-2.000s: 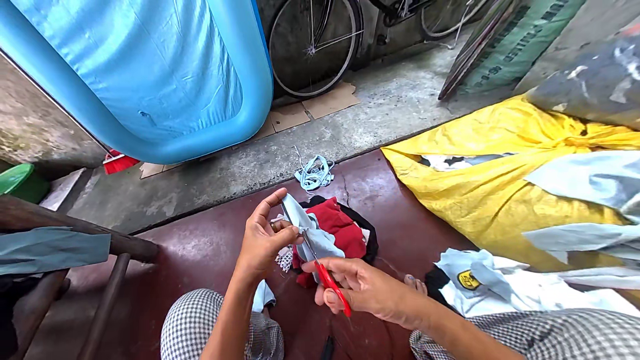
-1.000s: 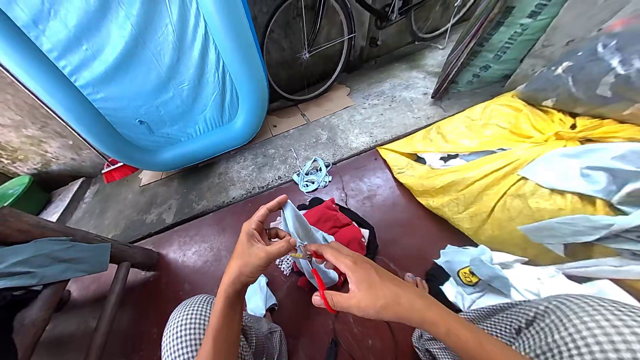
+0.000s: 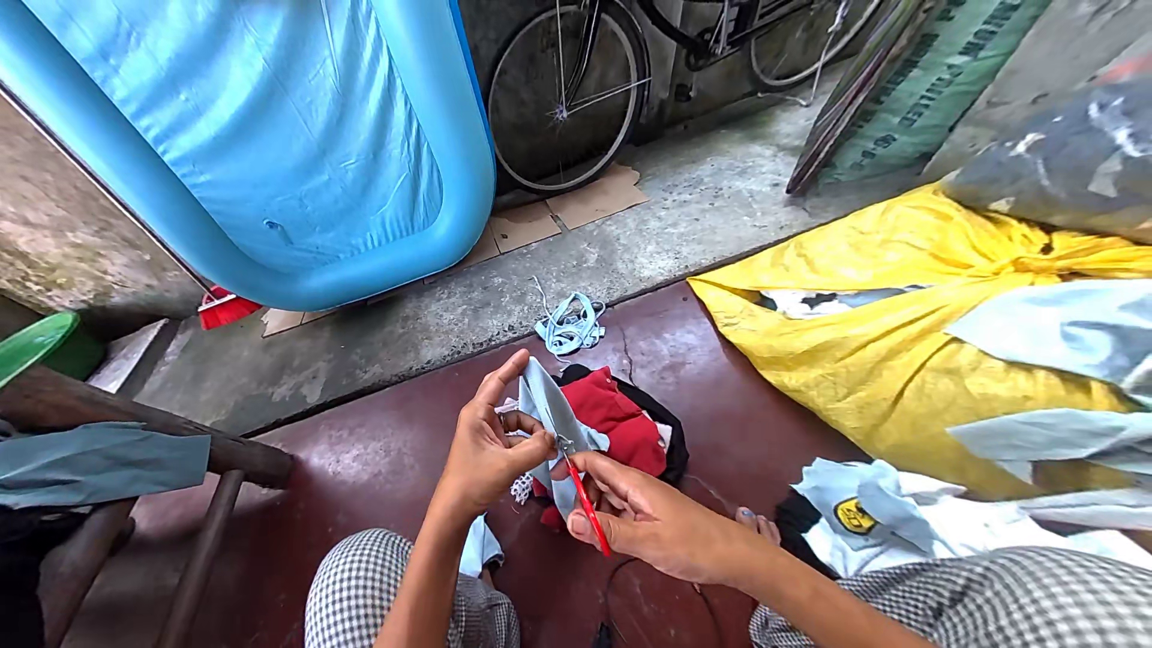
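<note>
My left hand (image 3: 495, 436) grips a folded piece of light blue cloth (image 3: 551, 405), its forefinger stretched along the upper edge. From the right, my right hand (image 3: 652, 522) holds red-handled scissors (image 3: 587, 504), whose metal part meets the cloth near my left thumb. How far the blades are apart cannot be told. Beneath and behind the cloth lies a pile with a red cloth (image 3: 621, 418) and a black cloth (image 3: 670, 445) on the dark red floor. A tangle of light blue cloth strips (image 3: 572, 324) lies beyond the pile, at the floor's edge.
A yellow sack (image 3: 810, 333) with pale cloth spreads at right, beside white cloth with a badge (image 3: 855, 515). At left are a wooden bench (image 3: 243, 454) with grey-blue cloth and a green basin (image 3: 45, 346). A blue inflatable pool (image 3: 468, 198) and a bicycle (image 3: 562, 112) stand behind.
The scissors were lower and clear of my left fingers two seconds ago; my right hand has since brought them up against the cloth by the left thumb.
</note>
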